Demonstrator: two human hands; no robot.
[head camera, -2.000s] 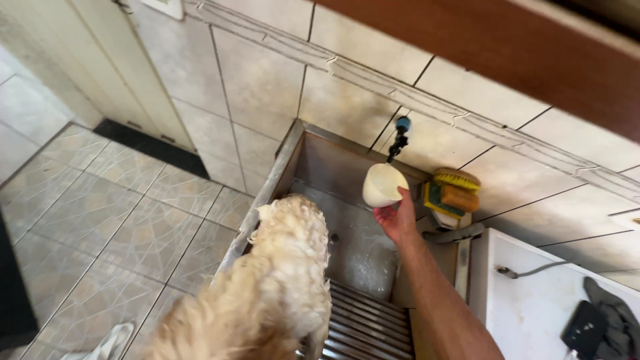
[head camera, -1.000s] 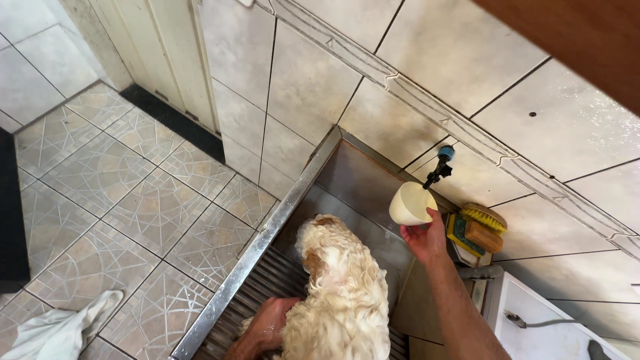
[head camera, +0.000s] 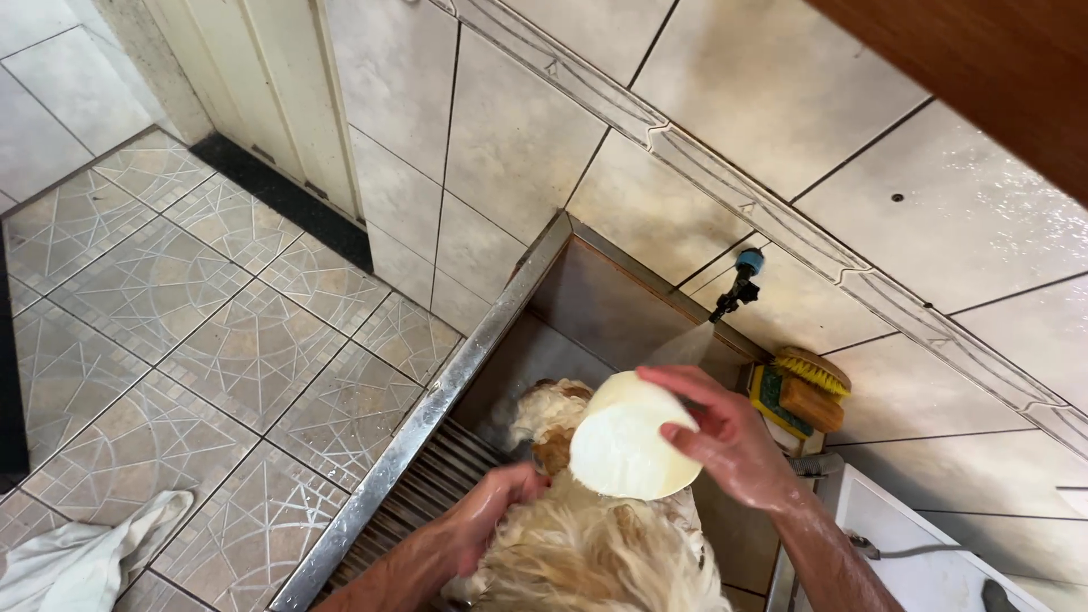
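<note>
A wet, cream-coloured dog (head camera: 595, 552) stands in a tiled wash basin with a metal rim (head camera: 501, 327). My right hand (head camera: 722, 433) grips a white plastic cup (head camera: 633, 442) by its rim, tilted over the dog's neck and upper back. The cup hides part of the dog's head. My left hand (head camera: 497, 514) rests against the left side of the dog's neck, its fingertips partly hidden in the fur. Water sprays from a black tap with a blue collar (head camera: 738, 285) on the wall, behind the cup.
A yellow-bristled scrubbing brush (head camera: 812, 370), a green and yellow sponge (head camera: 769, 399) and a bar of soap (head camera: 812, 406) sit at the basin's right corner. A metal grate (head camera: 416, 501) lines the basin. A white cloth (head camera: 93, 552) lies on the floor; a white appliance (head camera: 909, 544) stands right.
The cup in my right hand has moved from near the tap to over the dog and tipped. Water now sprays from the tap. My left hand, lower on the dog a second ago, is by its neck.
</note>
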